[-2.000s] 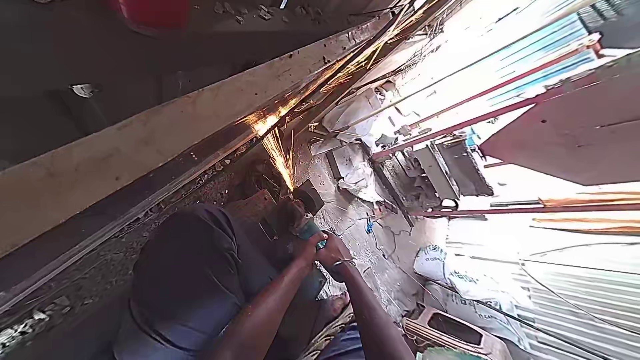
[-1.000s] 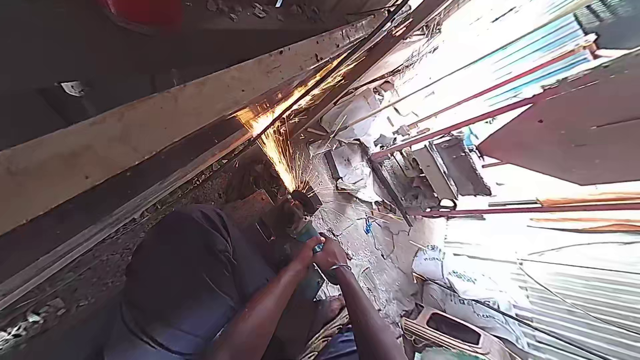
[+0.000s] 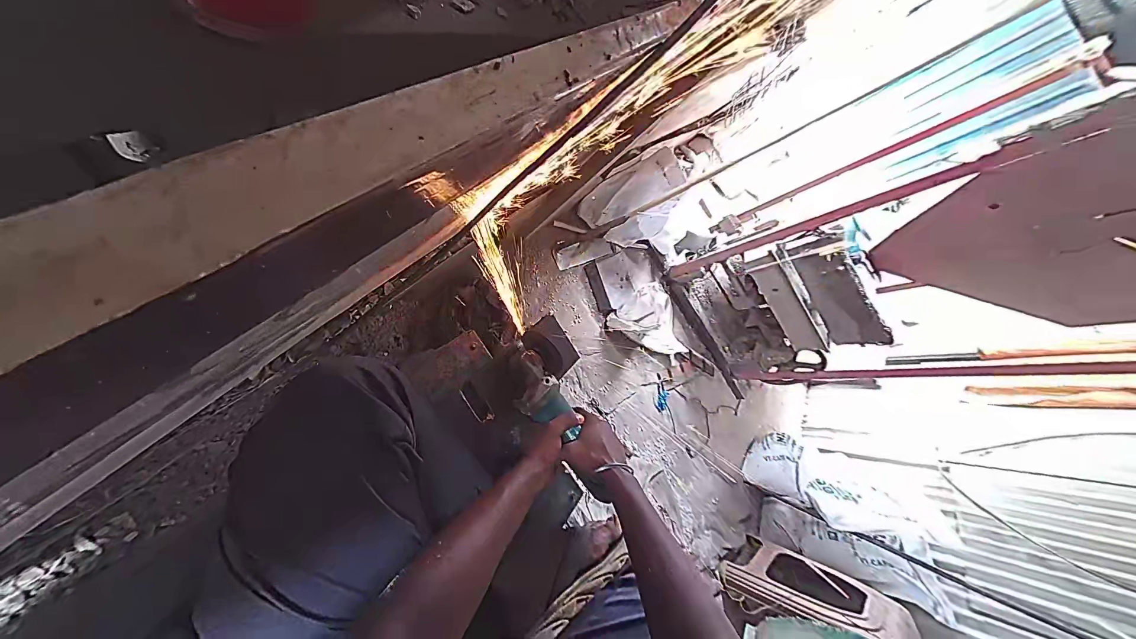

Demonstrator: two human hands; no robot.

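Observation:
Both my hands hold a teal angle grinder (image 3: pixel 548 404). My left hand (image 3: pixel 552 437) wraps its body from the left. My right hand (image 3: pixel 596 446), with a bracelet at the wrist, closes on it from the right, against the left. At the grinder's head is a dark disc or guard (image 3: pixel 552 344); which one I cannot tell. A rusty metal piece (image 3: pixel 457 362) lies just left of the head. Bright sparks (image 3: pixel 499 266) fly from there up to a long beam and off along it. The exact contact point is hidden.
The long pale beam (image 3: pixel 293 160) crosses the upper left. Dark metal pieces and white sheeting (image 3: pixel 643 311) lie on the ground ahead. White sacks bearing writing (image 3: pixel 834 497) and a beige plastic frame (image 3: pixel 808 586) are at the right. Red metal bars (image 3: pixel 852 209) extend at the upper right.
The spray of sparks has changed shape; it is narrower near the grinder than one second ago. Both hands stay on the grinder in nearly the same place.

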